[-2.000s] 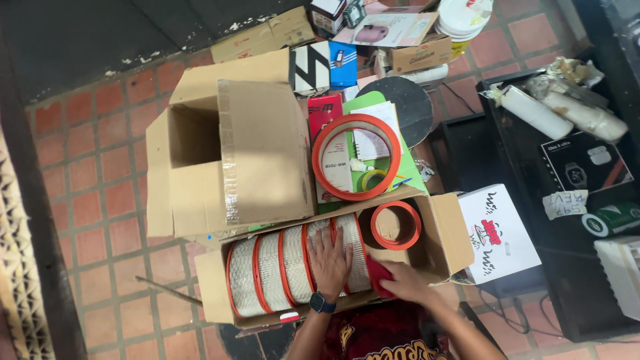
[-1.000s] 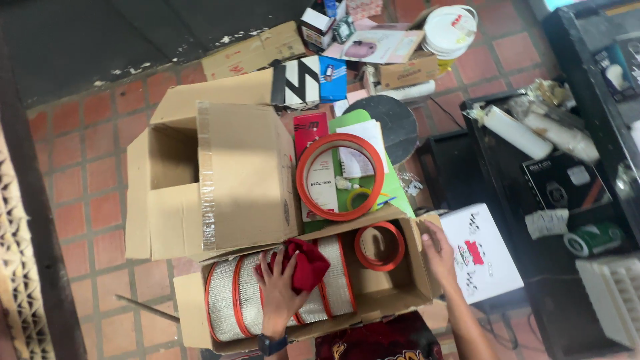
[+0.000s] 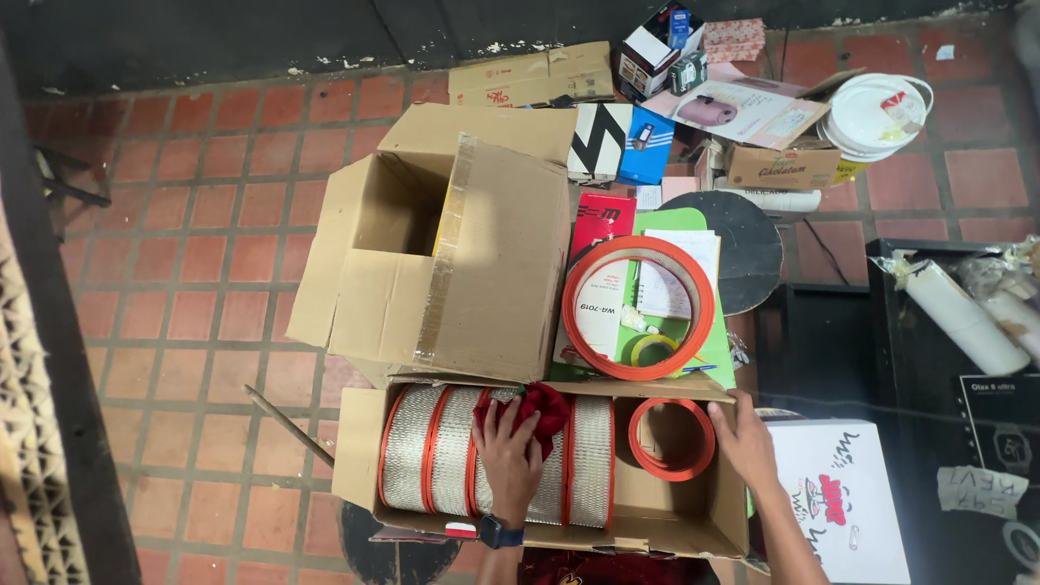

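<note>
An open cardboard box (image 3: 682, 528) holds a row of several round air filters (image 3: 406, 447) with orange rims, standing on edge. My left hand (image 3: 512, 455), with a dark watch at the wrist, rests on the filters and presses a bunched red cloth (image 3: 546, 410) against them. At the box's right end, my right hand (image 3: 743, 435) holds the cardboard edge. Between the hands, a smaller orange-rimmed filter (image 3: 631, 439) lies in the right part of the box. A large orange-rimmed ring filter (image 3: 571, 305) lies just beyond the box, over papers and a green sheet.
A bigger open carton (image 3: 504, 268) stands behind the filter box. Yellow tape (image 3: 638, 351), a red box (image 3: 601, 215) and a notebook (image 3: 666, 284) lie around the ring filter. A white printed box (image 3: 877, 496) is at right, beside black shelving (image 3: 821, 349). A stick (image 3: 288, 426) projects at left.
The red cloth, under my right hand at the box's middle two seconds ago, is now under my left hand on the filters. My right hand has moved to the box's right end.
</note>
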